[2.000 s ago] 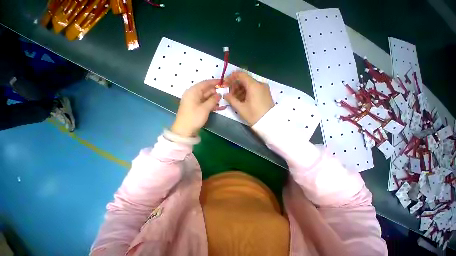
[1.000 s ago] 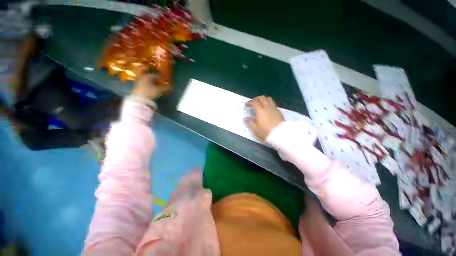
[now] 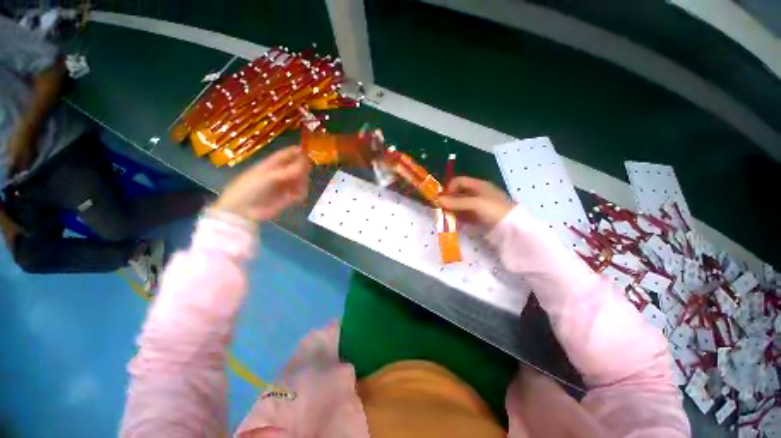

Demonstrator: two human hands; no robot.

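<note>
My left hand (image 3: pixel 267 181) grips the end of some amber wired parts (image 3: pixel 336 150) above the left end of a dotted white pad sheet (image 3: pixel 360 208). My right hand (image 3: pixel 476 202) pinches other amber parts (image 3: pixel 419 176) over the same sheet. One amber piece (image 3: pixel 450 246) hangs below the right fingers, and a red lead stands up above them. Between the hands the parts are blurred, and I cannot tell whether the two groups touch.
A fanned pile of amber parts with red leads (image 3: pixel 257 103) lies at upper left. More dotted sheets (image 3: pixel 539 184) and a heap of white padded parts with red leads (image 3: pixel 711 316) lie at right. A person's legs (image 3: pixel 94 205) show beyond the bench edge at left.
My left hand has come back from the amber pile toward the sheet with amber parts. My right hand has lifted off the sheet and now holds amber parts too. The view has shifted.
</note>
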